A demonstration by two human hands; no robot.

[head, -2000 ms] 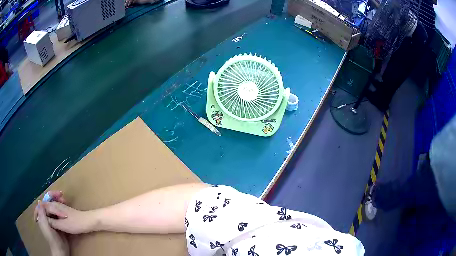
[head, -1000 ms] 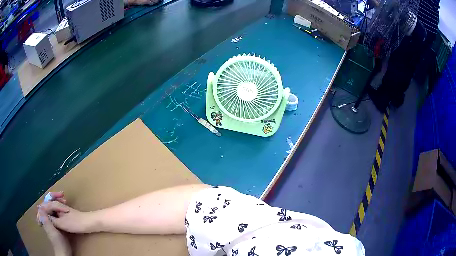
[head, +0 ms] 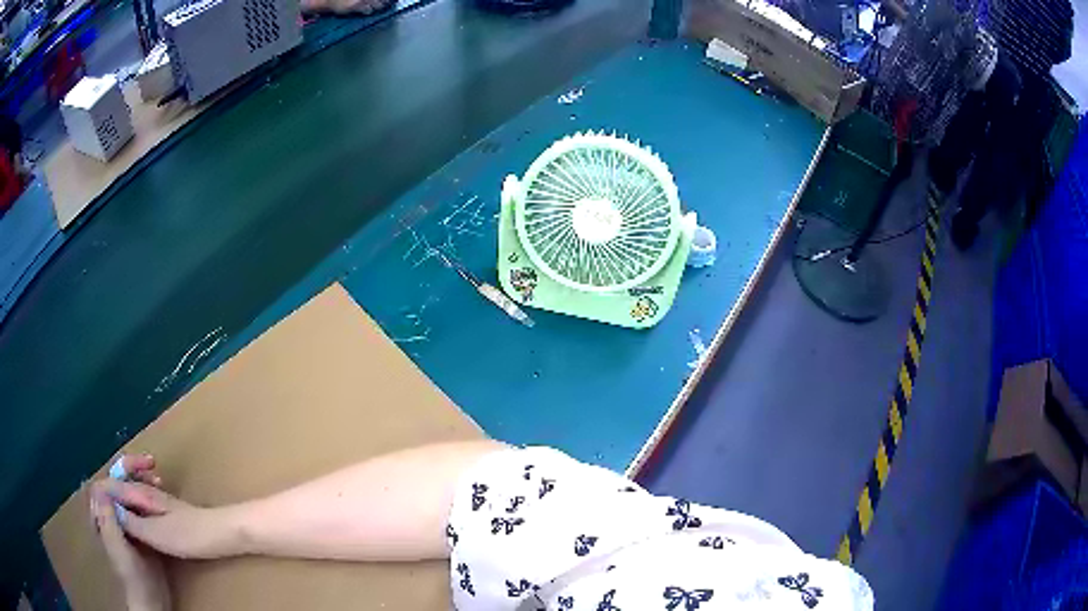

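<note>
My right hand (head: 175, 525) lies over my left hand (head: 116, 531) at the lower left, above the tan cardboard sheet (head: 298, 394). The two hands touch and their fingers overlap. A pale blue-white wrap (head: 118, 470) shows on a fingertip at the top of the hands. No object shows in either hand, but the overlapping fingers hide the palms. My right forearm crosses the cardboard from a white sleeve with a dark bow print. No headphones lie on the cardboard that I can see.
A light green fan (head: 597, 218) stands on the teal bench (head: 561, 394), with a thin pen-like tool (head: 501, 303) beside it. The dark green belt (head: 286, 167) runs beyond the cardboard. White-grey instruments (head: 233, 45) stand across it. A person (head: 984, 131) is at the upper right.
The person walking in the right aisle has moved farther away. My hands stay together with only slight finger movement. Pale streaks on the belt have shifted up and right.
</note>
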